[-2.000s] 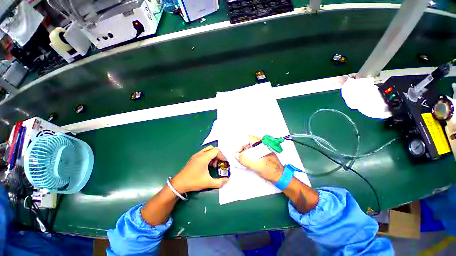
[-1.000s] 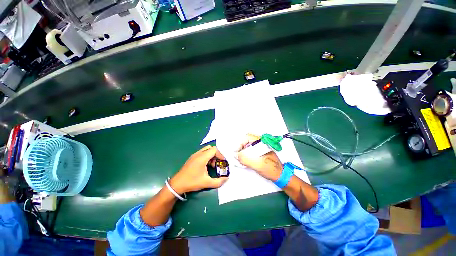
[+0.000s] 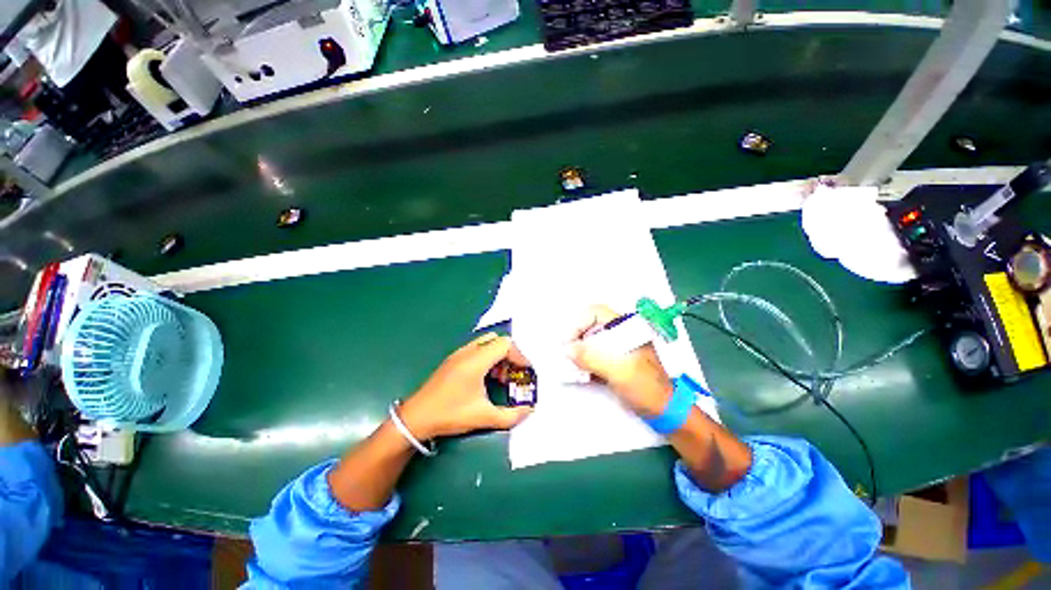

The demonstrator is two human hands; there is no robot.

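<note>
My left hand [image 3: 470, 392], with a pale bracelet, holds a small black electronic unit [image 3: 521, 387] with gold and white details between thumb and fingers, over the left edge of the white paper sheets [image 3: 588, 259]. My right hand [image 3: 622, 367], with a blue wrist strap [image 3: 678, 406], holds the dispensing syringe like a pen, a little right of the unit. The syringe's bright green adapter [image 3: 660, 318] joins a clear air hose [image 3: 738, 296]. The syringe's tip cannot be made out against the white paper.
The green conveyor [image 3: 426, 150] beyond the pale rail carries several spaced units. A light blue fan [image 3: 144, 361] stands left. A black controller box [image 3: 980, 282] and white cloth [image 3: 855, 234] are at the right. A dark cord lies by the hose. Another person's blue sleeve [image 3: 29, 496] shows far left.
My right hand and the syringe have shifted slightly right, away from the unit. My left hand still holds the unit. Belt units sit further left than two seconds ago.
</note>
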